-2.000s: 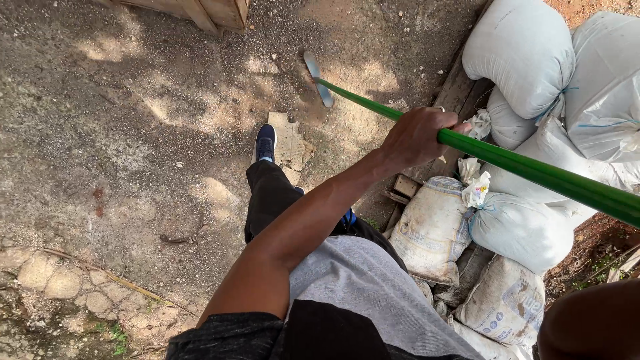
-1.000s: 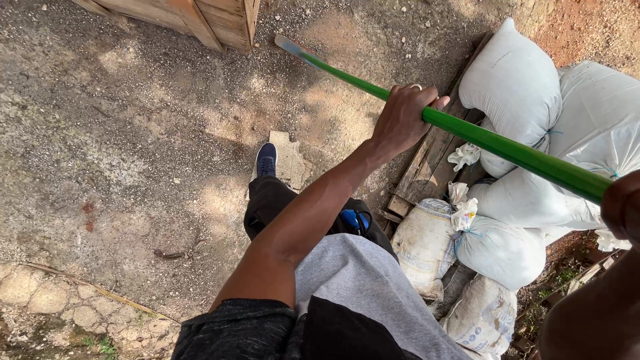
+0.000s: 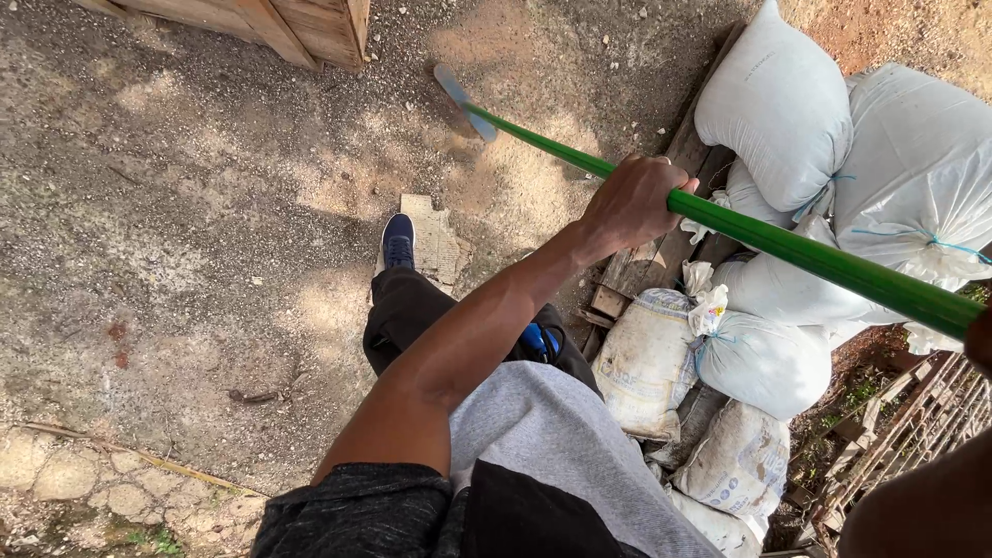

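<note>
A long green pole (image 3: pixel 821 252) runs from the right edge toward the upper middle, with a flat, narrow grey-blue head (image 3: pixel 466 104) at its far end, slightly blurred, over the gravelly ground. My left hand (image 3: pixel 639 198) is closed around the pole about midway, palm down, with the arm crossing in front of my body. At the right edge my right hand (image 3: pixel 979 341) is dark and mostly cut off by the frame; its visible fingers are around the near end of the pole. Whether the head touches the ground cannot be told.
Filled white sacks (image 3: pixel 775 108) tied with blue string are piled on wooden planks (image 3: pixel 682 155) at right, with dirty sacks (image 3: pixel 643 360) nearer me. A wooden crate (image 3: pixel 333 31) stands at top. My shoe (image 3: pixel 399 236) is beside a flat broken piece (image 3: pixel 430 232). Slats (image 3: pixel 891 434) lie lower right.
Since one second ago the pole's head has moved away from the crate's corner, back toward my shoe. Before that it had swung out toward the crate. My left hand has stayed on the pole.
</note>
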